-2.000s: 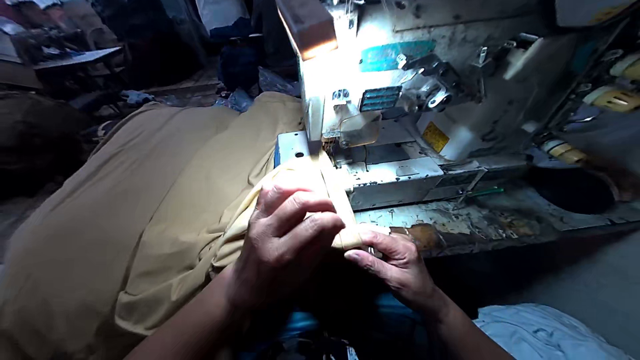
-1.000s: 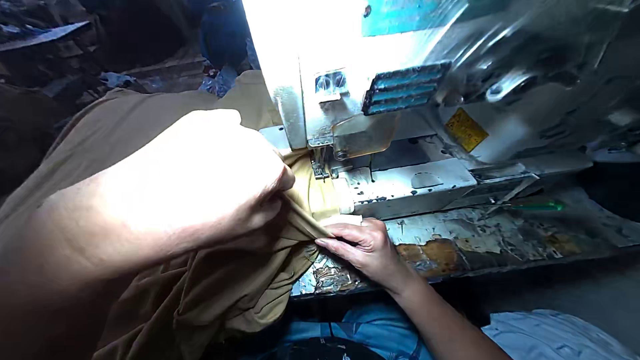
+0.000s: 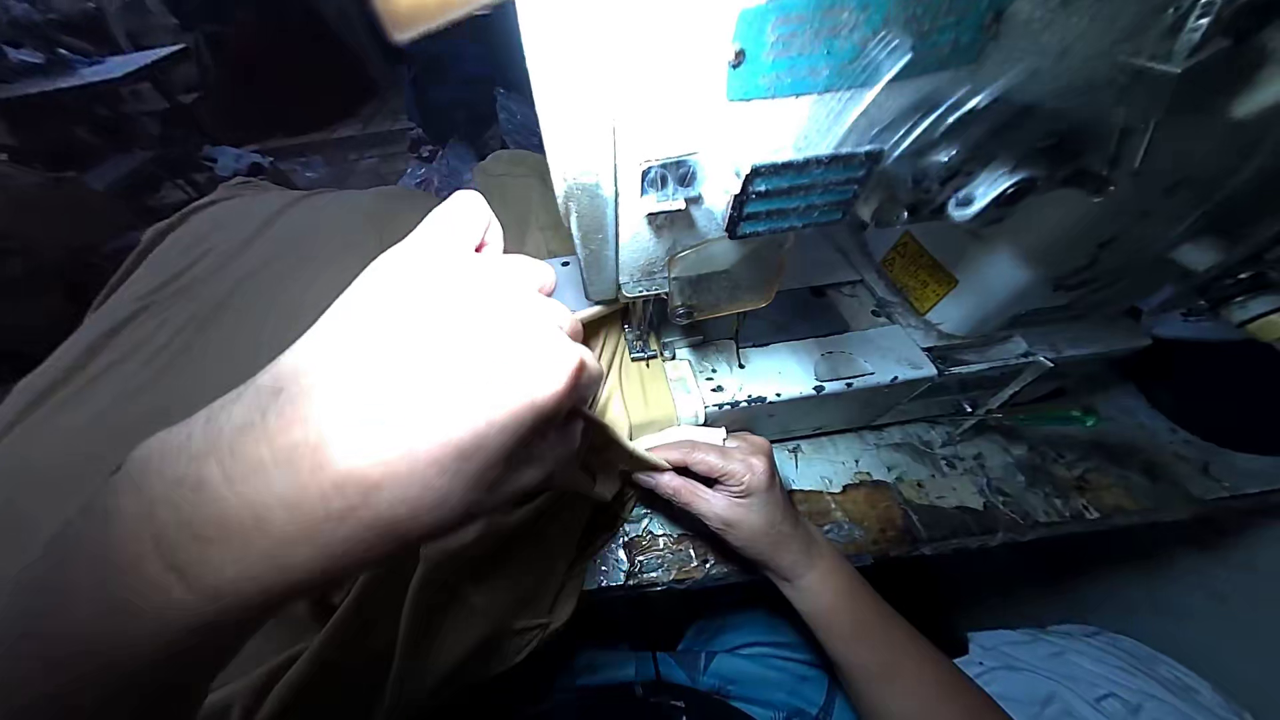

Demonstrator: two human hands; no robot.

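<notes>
Tan fabric [image 3: 635, 390] lies beneath the presser foot [image 3: 643, 345] of an industrial sewing machine [image 3: 700, 200], and the rest of it spreads to the left. My left hand [image 3: 450, 350], strongly lit, grips the fabric just left of the needle area; its fingertips are partly hidden. In front of the presser foot, my right hand [image 3: 725, 490] pinches the folded fabric edge between thumb and fingers. A pale strip lies beside those fingers. A clear amber guard [image 3: 725, 278] hangs right of the needle area.
The worn table edge [image 3: 870, 510] runs below the machine bed [image 3: 820, 370]. A green-handled tool [image 3: 1060, 417] lies to the right of the bed. White cloth [image 3: 1090, 670] is at the lower right. Dark clutter and a table [image 3: 90, 70] stand behind at the left.
The view has moved closer to the machine since the first frame. My left hand has gone from in front of the presser foot to its left side. My right hand still pinches the fabric edge.
</notes>
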